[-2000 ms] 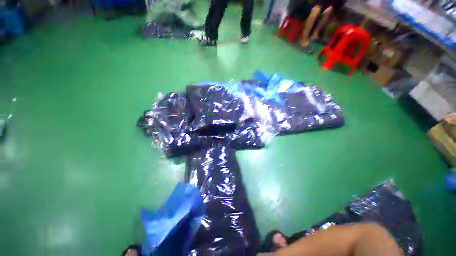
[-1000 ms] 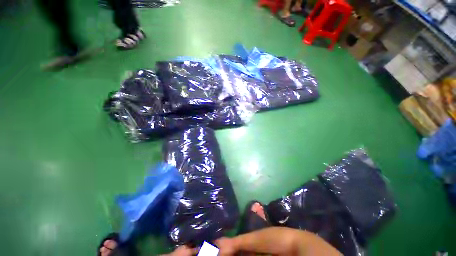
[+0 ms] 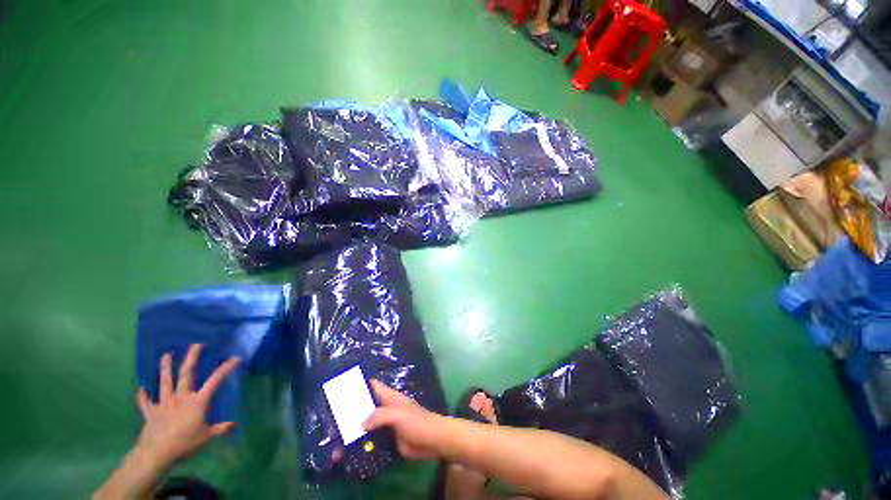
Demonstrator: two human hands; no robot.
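Observation:
My right hand (image 3: pixel 410 422) holds a bright white rectangle (image 3: pixel 349 403), a card or lit phone, by its right edge over the near bundle. A dark speckled patch with a yellow dot shows just below it. My left hand (image 3: pixel 181 415) is bare with fingers spread, over or against a blue plastic bag (image 3: pixel 210 327); I cannot tell if it touches. The near polybagged dark bundle (image 3: pixel 357 293) lies lengthwise on the floor between my feet. Its far end meets a crosswise row of polybagged dark garments (image 3: pixel 357 166) with blue plastic (image 3: pixel 479 122) on top.
More bagged dark garments (image 3: pixel 659 371) lie at the right, beside my slide. The floor (image 3: pixel 528 283) is glossy green. A red stool (image 3: pixel 617 49) and another person's feet (image 3: pixel 545 37) are at the top. Cartons (image 3: pixel 689 63), a brown bundle (image 3: pixel 796 220) and blue bags (image 3: pixel 850 293) line the right side.
My left hand has come apart from my right and spread over the blue bag, which looks flatter. The white rectangle has moved up into fuller view. The walking person has left view.

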